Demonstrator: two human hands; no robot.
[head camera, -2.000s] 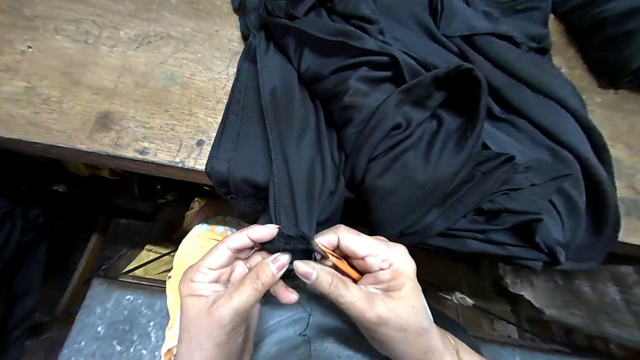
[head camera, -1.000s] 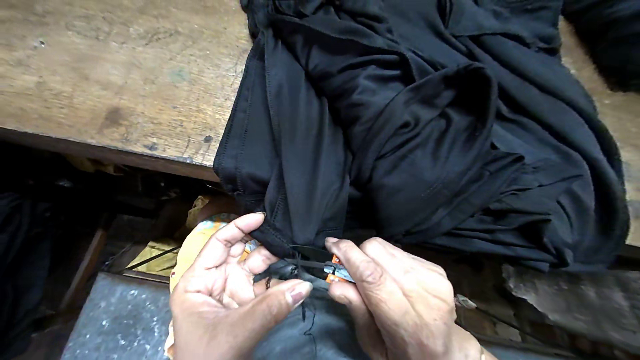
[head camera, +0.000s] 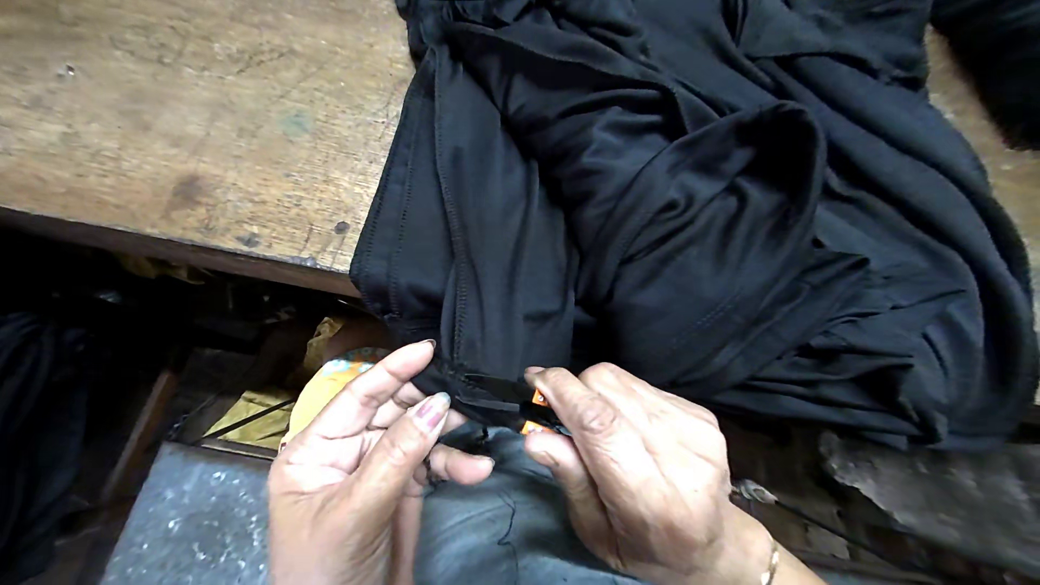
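Observation:
A black stitched garment (head camera: 699, 203) lies bunched over the table, one sewn edge hanging over the front. My left hand (head camera: 366, 463) is at that hanging edge, palm up, its thumb and fingers holding the fabric's end. Between the thumb and fingers of my right hand (head camera: 634, 455) are thread snips (head camera: 536, 414) with orange grips. Their dark blades point left along the fabric edge, close to my left fingertips. Whether the blades touch the cloth is hard to tell. A loose dark thread (head camera: 509, 520) lies on the grey cloth over my lap.
The worn wooden table (head camera: 195, 138) spans the back, its front edge running above my hands. Below it are a yellow scrap (head camera: 252, 418) in a dark recess, a speckled grey surface (head camera: 195, 512) at left, and a cable (head camera: 837, 532) at right. More black cloth (head camera: 995, 65) lies at the upper right.
Two seconds ago both hands were close together at the fabric edge. They are farther apart now, and the orange-gripped snips have turned so that their blades point left at the fabric.

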